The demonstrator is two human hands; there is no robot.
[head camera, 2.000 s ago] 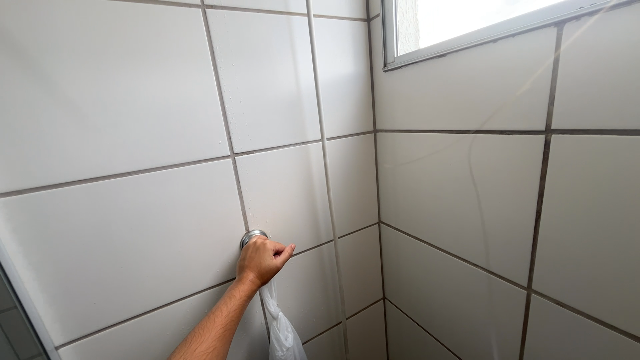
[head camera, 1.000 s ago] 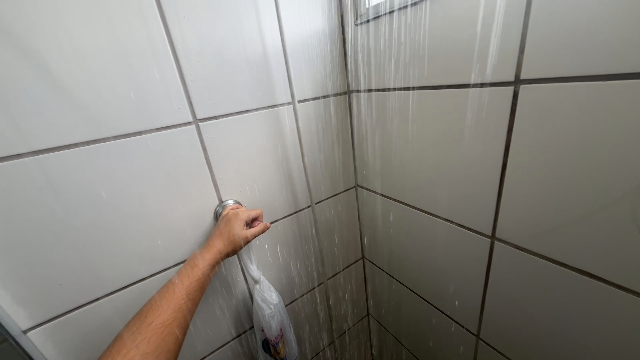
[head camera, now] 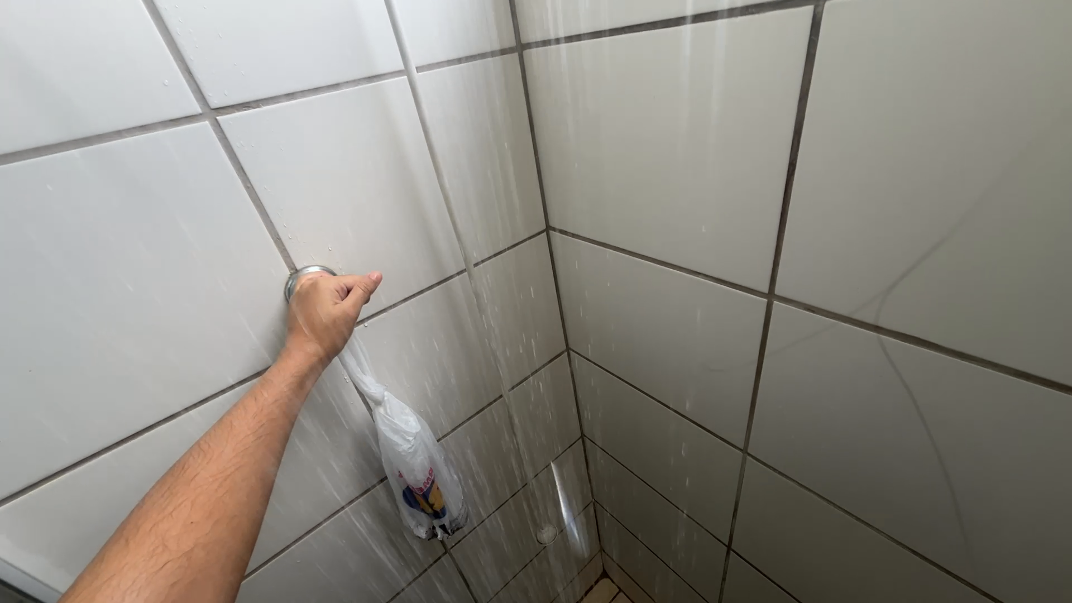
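My left hand (head camera: 325,308) reaches in from the lower left and is closed around a shower valve knob at the left wall. The knob itself is hidden behind my fingers; only its round chrome flange (head camera: 308,275) shows above them. Just below the hand, a knotted white plastic bag (head camera: 414,465) with coloured print hangs close to the wall. What it hangs from is covered by my hand. Falling water streams pass in front of the tiles. My right hand is out of view.
Two tiled walls (head camera: 662,159) meet in a corner right of my hand. A small round fitting (head camera: 546,534) is low on the left wall. A bit of tiled floor (head camera: 601,589) shows at the bottom of the corner.
Water now falls through the view, where none showed two seconds ago. My left hand stays at the knob. The view has tilted down, and the window has left it.
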